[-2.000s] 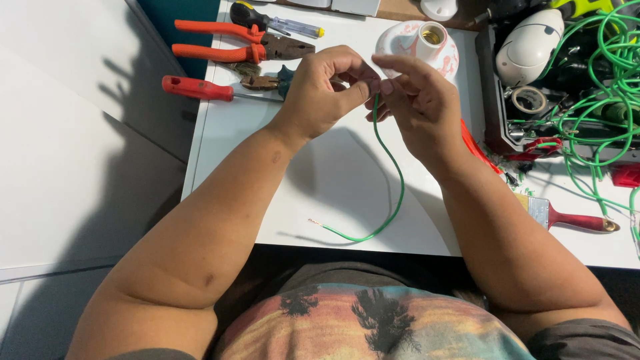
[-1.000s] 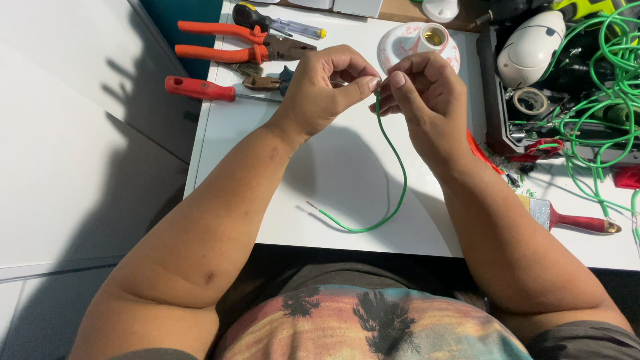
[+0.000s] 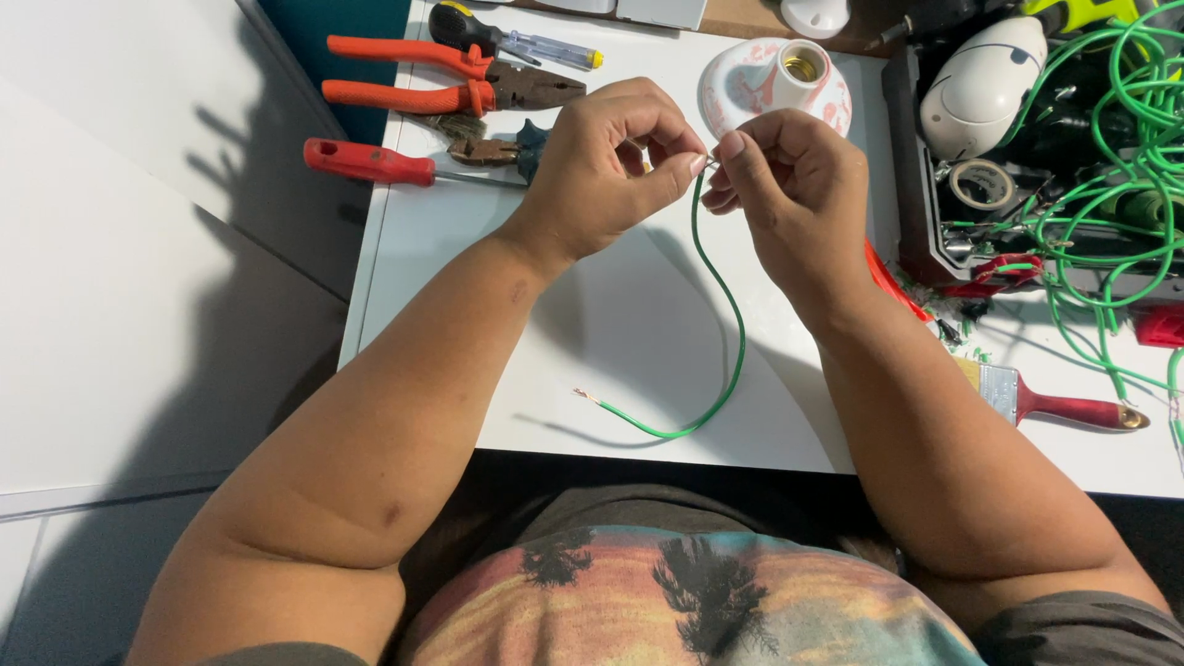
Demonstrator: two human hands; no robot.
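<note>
A short green insulated wire (image 3: 741, 344) hangs from my fingertips and curves down over the white table, its lower end bared to copper strands. My left hand (image 3: 615, 166) pinches the upper end between thumb and forefinger. Close beside it, my right hand (image 3: 797, 199) has thumb and fingers on the same bared end, just below a white lamp holder with reddish smears (image 3: 740, 79). Behind my left hand lie pliers with a blue-green grip (image 3: 529, 151), partly hidden. The fine strands between my fingertips are too small to make out fully.
Orange-handled pliers (image 3: 407, 96), a clear-handled screwdriver (image 3: 552, 50) and a red screwdriver (image 3: 370, 163) lie at left. On the right stand a black toolbox (image 3: 916, 199) with tangled green wire (image 3: 1124, 157), a white rounded device (image 3: 985, 88) and a tape roll (image 3: 981, 185). A paintbrush (image 3: 1073, 407) lies nearer me.
My right hand's fingers have curled in, where they were more spread two seconds ago. The wire's free lower end has shifted slightly. Both hands stay together at the wire's upper end.
</note>
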